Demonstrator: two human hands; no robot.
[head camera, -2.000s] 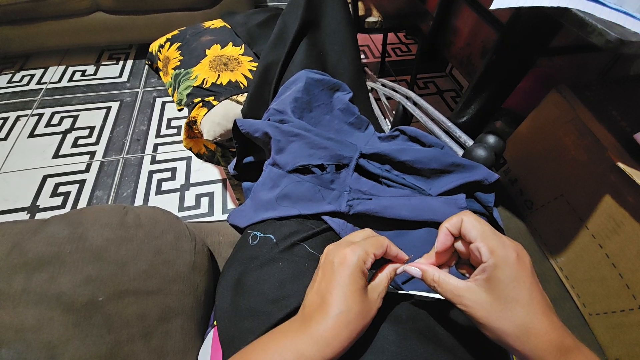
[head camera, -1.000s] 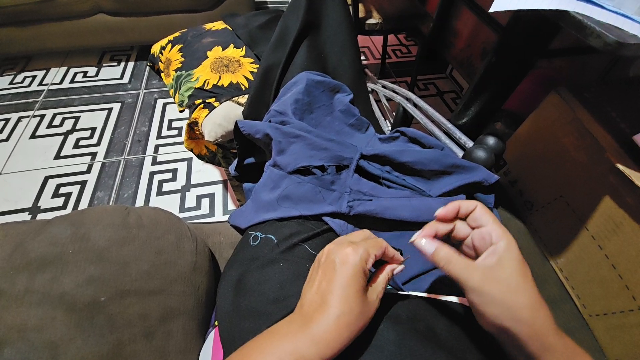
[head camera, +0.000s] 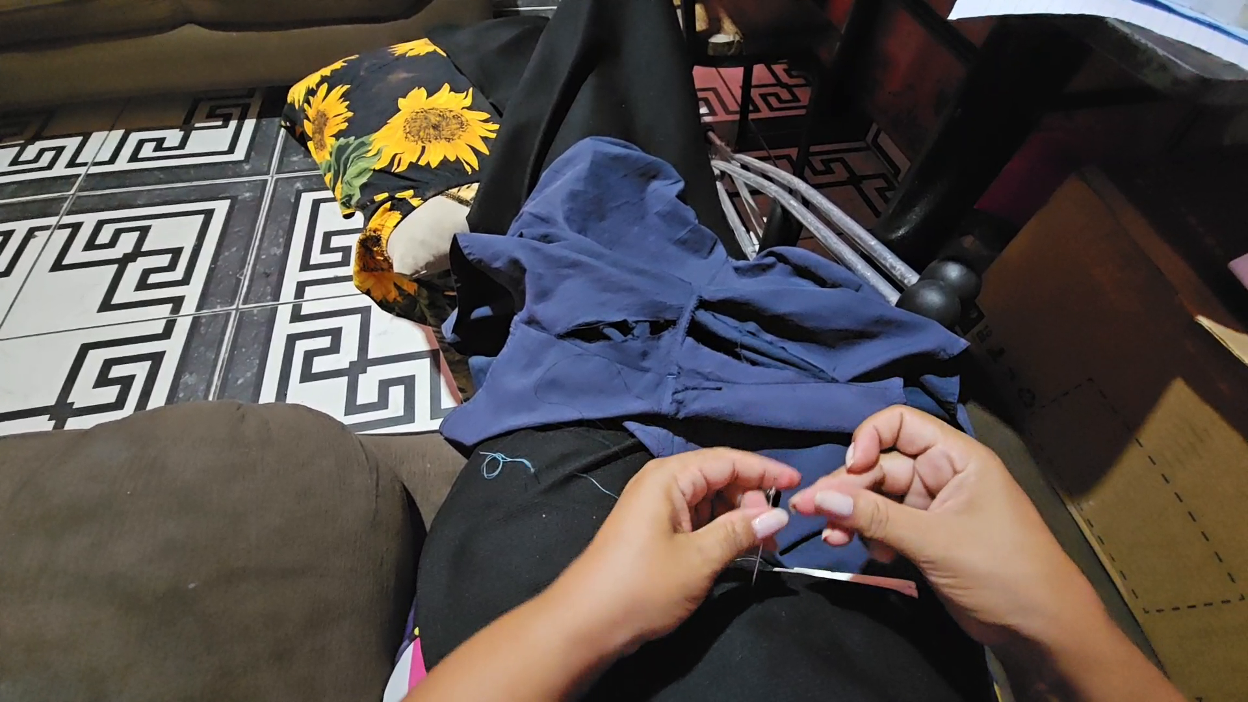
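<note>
My left hand (head camera: 673, 536) pinches a sewing needle (head camera: 758, 564) between thumb and forefinger, its shaft pointing down. Close on its right, my right hand (head camera: 916, 497) has thumb and forefinger together near the needle's upper end; whether thread lies between them is too fine to tell. A blue cloth garment (head camera: 624, 361) with gathered seams and dark openings is spread over my black-clad lap, just beyond both hands. A loop of light blue thread (head camera: 507, 462) rests on the black cloth to the left. Below the fingers lies a thin pale strip (head camera: 848, 577).
A brown cushion (head camera: 195, 556) is at the left. Sunflower-print cloth (head camera: 390, 127) lies beyond the garment, over patterned floor tiles (head camera: 146, 253). On the right are a cardboard box (head camera: 1150, 419), silvery metal bars (head camera: 819, 214) and a dark table leg with black balls (head camera: 931, 302).
My right hand was against the left, moved apart to the right, and is now back close to the left fingertips. The needle now shows below my left hand. The garment has stayed in place.
</note>
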